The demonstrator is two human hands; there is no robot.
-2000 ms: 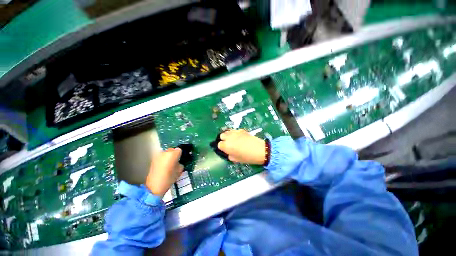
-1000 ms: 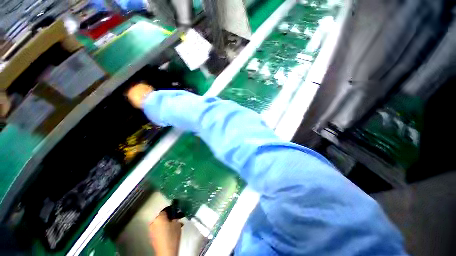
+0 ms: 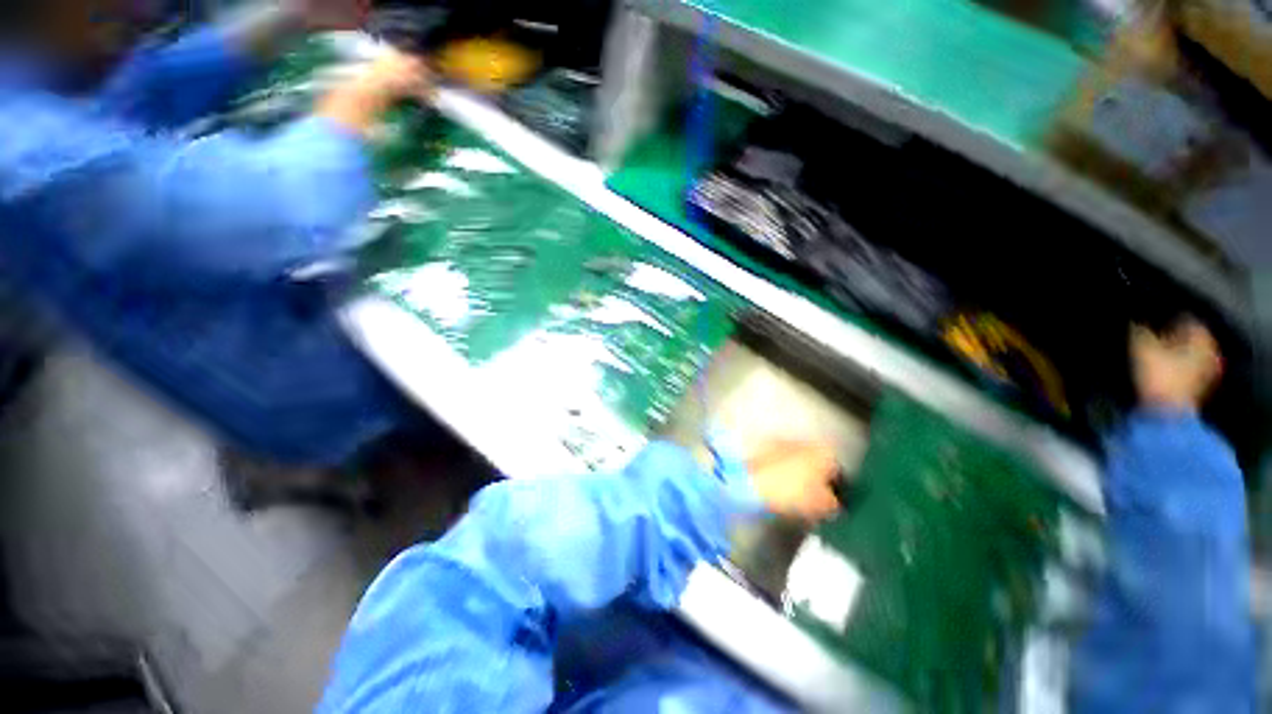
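The picture is strongly blurred. My left hand [image 3: 792, 472] is over the bare metal gap, close to the left edge of the green circuit board [image 3: 935, 537]; its fingers are too blurred to tell whether it holds anything. My right hand [image 3: 1176, 366] is raised at the right end of the black component bins [image 3: 1060, 265], right of the yellow components [image 3: 997, 356]; its fingertips are unclear. Grey and silver components [image 3: 823, 244] lie in the bins further left.
Another board [image 3: 530, 300] lies left of the gap. A pale rail [image 3: 725, 272] runs between boards and bins. A co-worker in blue [image 3: 182, 209] stands at the left, one hand near another yellow pile [image 3: 486, 62]. A green-topped shelf [image 3: 893, 56] is above the bins.
The view has swung left, bringing the co-worker into sight. My right hand remains at the bins' right end, and my left hand stays near the gap beside the board.
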